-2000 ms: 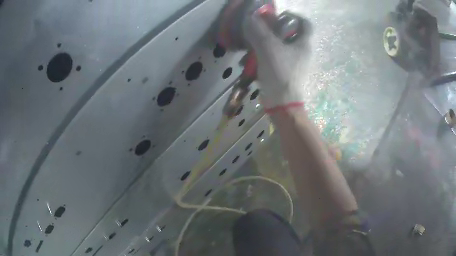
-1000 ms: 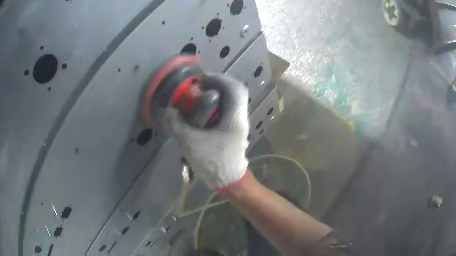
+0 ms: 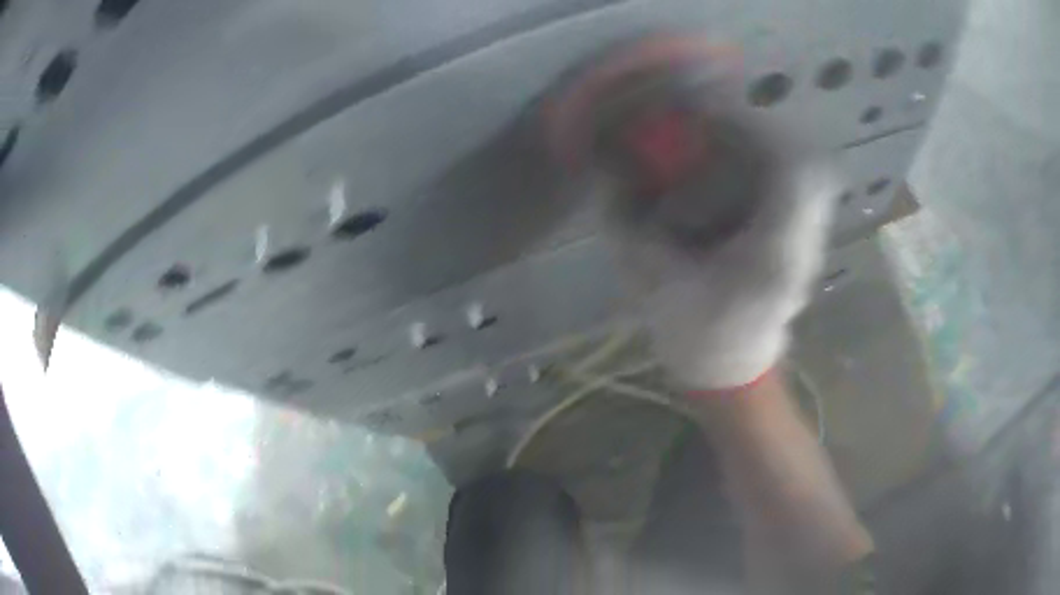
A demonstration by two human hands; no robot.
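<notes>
My right hand (image 3: 732,279), in a white knit glove with a red cuff, is closed around a red and black sander (image 3: 674,145). The sander's reddish round rim is against or just over a grey sheet-metal panel (image 3: 465,209); motion blur hides which. The panel has black round holes, narrow slots and short shiny pins. More grey layers with dark seams lie below it. My left hand is not in the picture.
A pale yellow air hose (image 3: 558,407) loops on the floor by my legs (image 3: 511,529). Brown cardboard (image 3: 872,337) shows under the panels' edge. More hose (image 3: 233,570) lies on the floor at the lower left. A dark bar (image 3: 35,500) stands at the left edge.
The view has swung left, bringing the panel's left end and the bright floor beyond it into sight. My right hand stays on the sander, which appears farther right in the picture.
</notes>
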